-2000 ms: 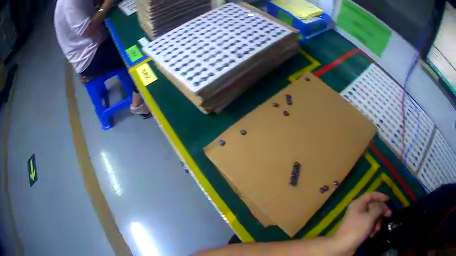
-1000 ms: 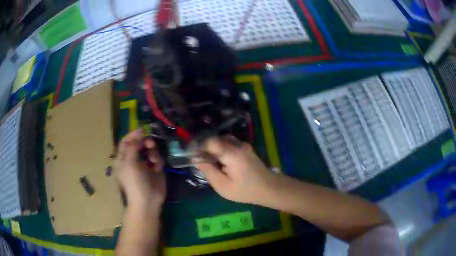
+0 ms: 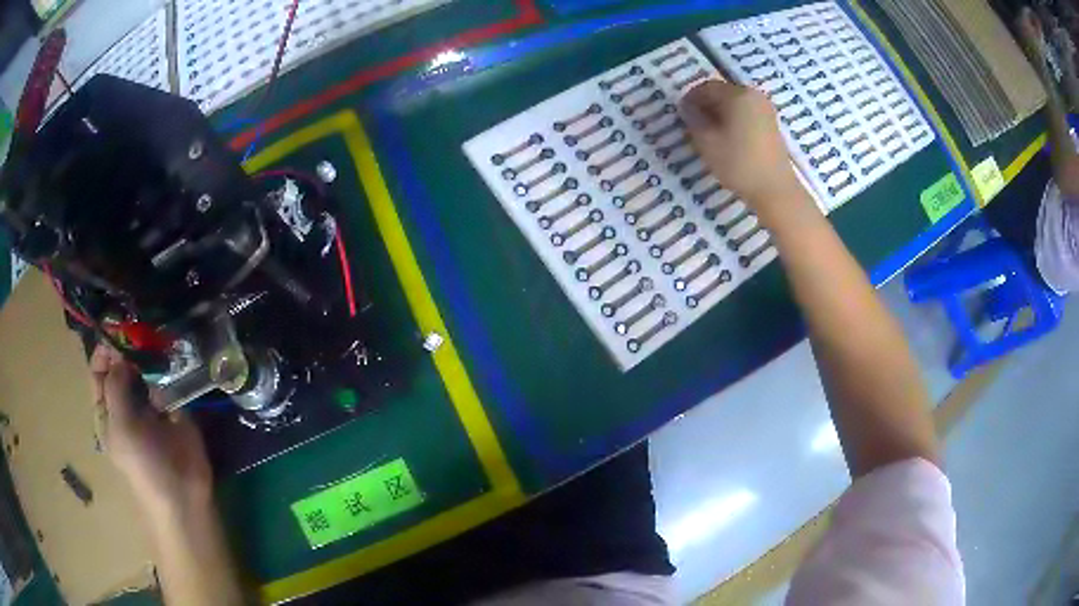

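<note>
The black test fixture (image 3: 130,201) stands at the left, with a clear pressing block (image 3: 213,373) above a round silvery seat (image 3: 266,397). My left hand (image 3: 154,456) is at the fixture's front left; its fingertips are partly hidden by it, and I cannot tell if they hold anything. My right hand (image 3: 734,136) is over the upper part of a white parts tray (image 3: 633,355). Its fingers are bent together at the tray, and no part shows clearly in them. Rows of dumbbell-like small parts (image 3: 588,204) lie in the tray.
A second white tray (image 3: 740,33) adjoins at the right. More white trays (image 3: 225,47) lie behind the fixture. Tan cardboard (image 3: 36,391) with a dark strip (image 3: 76,483) is at far left. A green label (image 3: 357,503) is in front. A blue stool (image 3: 988,290) and a person's sleeve (image 3: 1059,243) show at right.
The view has swung right. My right hand has moved from the front of the fixture to the white parts tray. My left hand remains beside the fixture.
</note>
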